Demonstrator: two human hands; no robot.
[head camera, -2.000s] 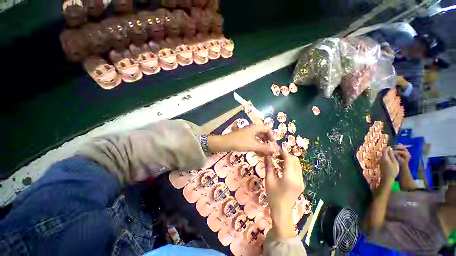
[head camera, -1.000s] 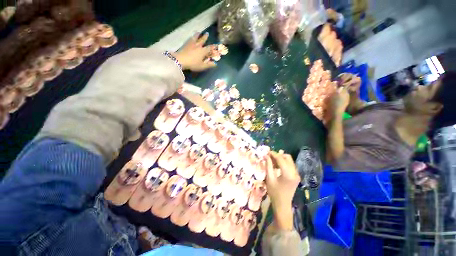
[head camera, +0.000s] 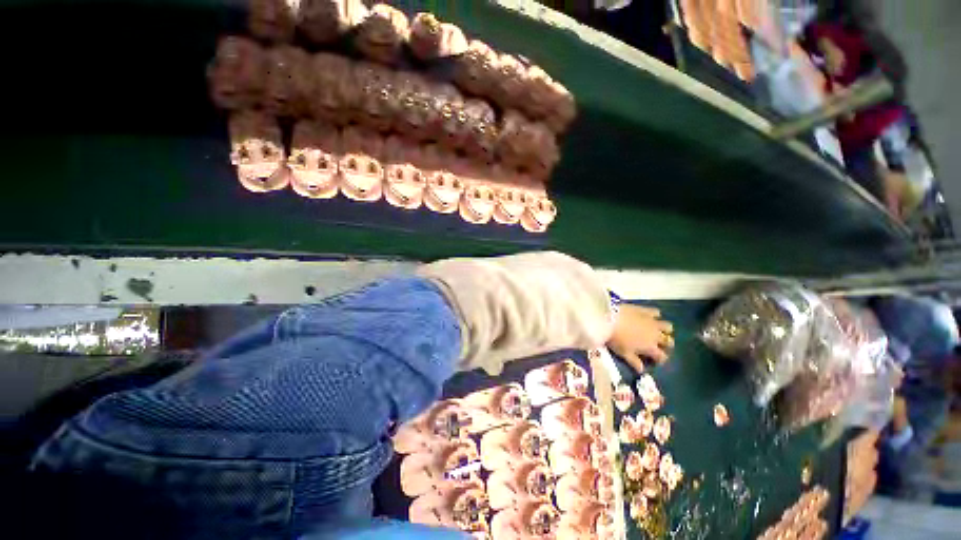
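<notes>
My left hand (head camera: 641, 335), below a beige cuff and a bracelet, is over the dark green bench at the far edge of the board. Its fingers point down beside loose pink round pieces (head camera: 648, 392); whether they hold one cannot be told. Pink oblong housings (head camera: 520, 443) lie in close rows on the dark board (head camera: 388, 496), several with round inserts and dark crosses. The board is cut off by the bottom edge. My right hand is not in view.
More pink housings (head camera: 406, 185) stand in rows on the green surface (head camera: 653, 190) beyond the pale ledge (head camera: 211, 276). Plastic parts bags (head camera: 775, 327) lie at the bench's far end. Tiny metal pieces (head camera: 727, 487) are scattered there. Other people show at right.
The view has swung left, bringing the neighbouring rows fully in. My left hand stays out over the bench near the loose pieces. My right hand, at the board's edge before, has left the picture.
</notes>
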